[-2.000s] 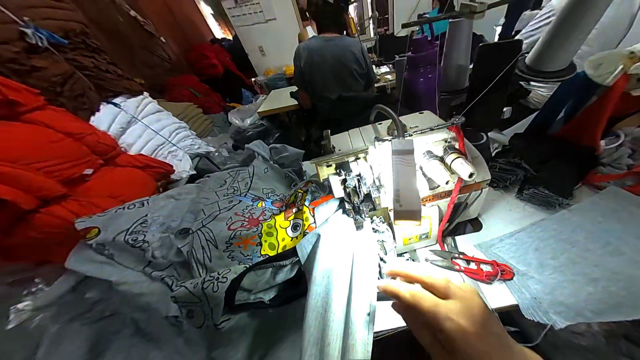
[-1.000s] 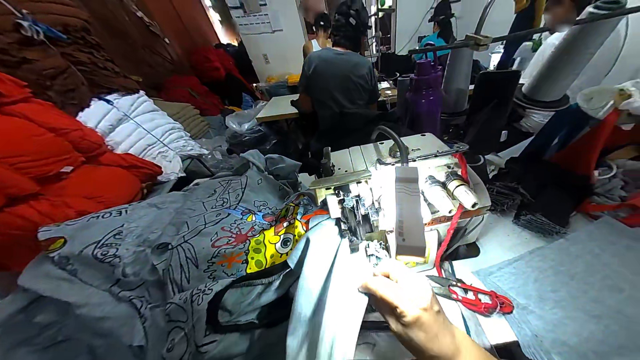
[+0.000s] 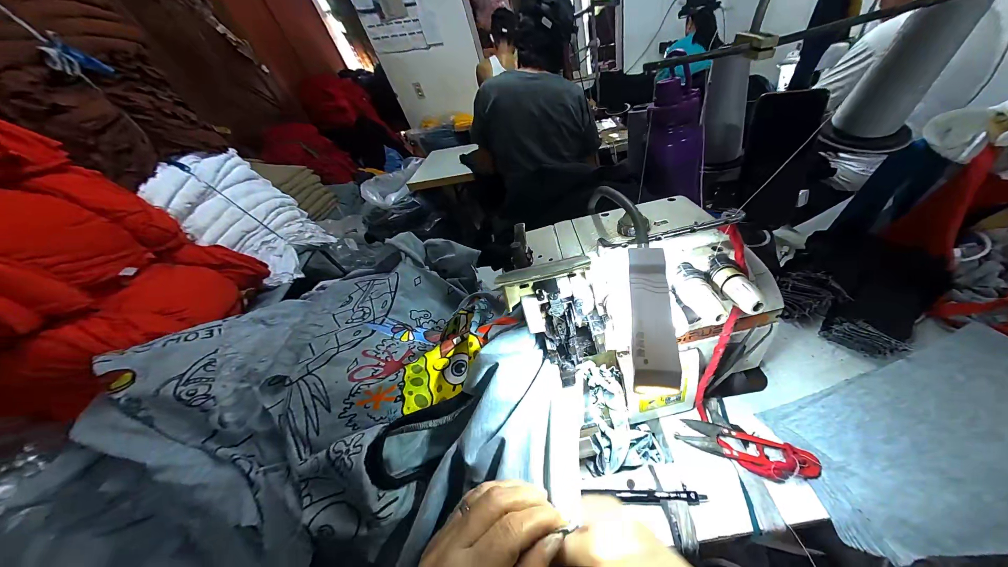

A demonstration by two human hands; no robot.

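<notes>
At the bottom centre my left hand (image 3: 496,526) is closed on the edge of a grey printed knit garment (image 3: 331,370). Beside it, touching, is my right hand (image 3: 610,535), washed out by glare, with its fingers at the same fabric edge. The garment carries a yellow cartoon print and a dark neckband, and it runs up to the needle area of an overlock sewing machine (image 3: 709,346). A grey work lamp (image 3: 654,315) lights that spot. Red-handled thread snips (image 3: 768,457) and a black pen (image 3: 650,496) lie on the machine table.
Fabric scraps (image 3: 622,433) lie beside the machine's front. Grey cut fabric (image 3: 913,441) covers the right side. Red padded garments (image 3: 102,260) and a white padded garment (image 3: 236,213) are piled left. A purple bottle (image 3: 676,134) stands behind the machine. A person (image 3: 535,126) sits ahead, facing away.
My right hand has moved from beside the machine's front down to the fabric edge at the bottom. My left hand has come into view there. The black pen now shows on the table.
</notes>
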